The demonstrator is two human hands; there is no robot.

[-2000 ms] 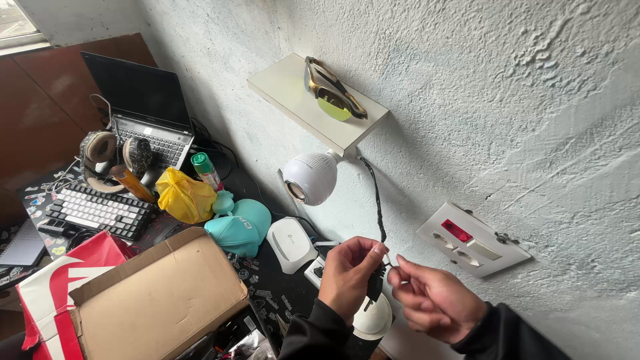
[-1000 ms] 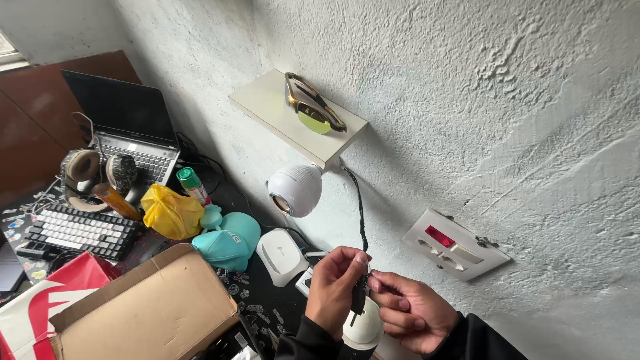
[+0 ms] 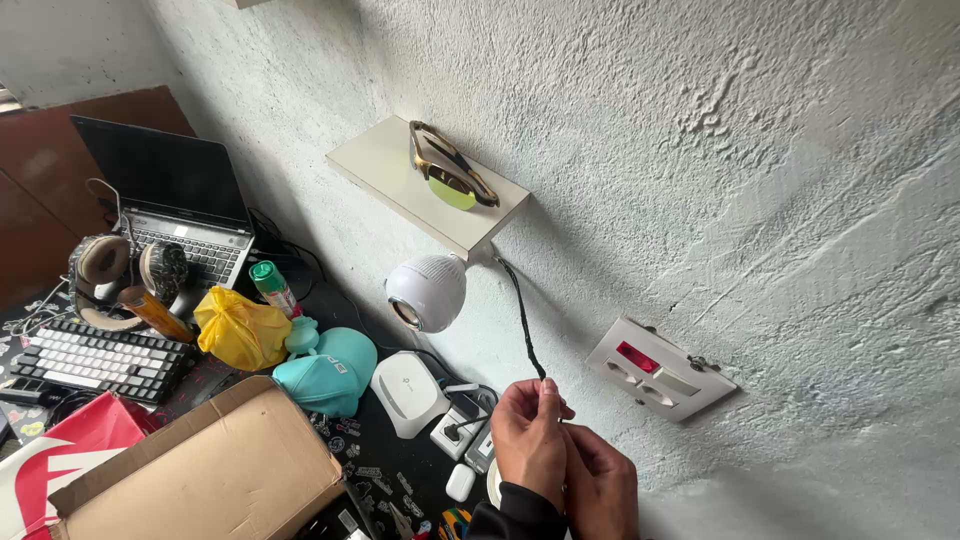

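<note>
A black cable [image 3: 523, 311] hangs from behind a small wall shelf [image 3: 375, 161], and my left hand [image 3: 531, 435] pinches its lower part between thumb and fingers. My right hand [image 3: 600, 476] is close against the left one, lower and to the right; its fingertips are hidden, so what it holds cannot be seen. Under the shelf is a white round camera or lamp [image 3: 429, 292]. Sunglasses with yellow-green lenses [image 3: 452, 180] lie on the shelf. To the right of both hands, a white switch and socket plate [image 3: 660, 367] with a red switch is on the wall.
An open cardboard box [image 3: 202, 465], a white router [image 3: 409, 391], a power adapter [image 3: 457, 427] and a white earbud case [image 3: 460, 482] are on the desk. Farther left are a teal cap [image 3: 330, 375], a yellow bag [image 3: 238, 330], a keyboard [image 3: 101, 360], headphones [image 3: 101, 262] and an open laptop [image 3: 161, 176].
My right hand has moved from beside the left fingertips to lower down, partly behind the left hand. The black plug-like end seen below my fingers earlier is now hidden.
</note>
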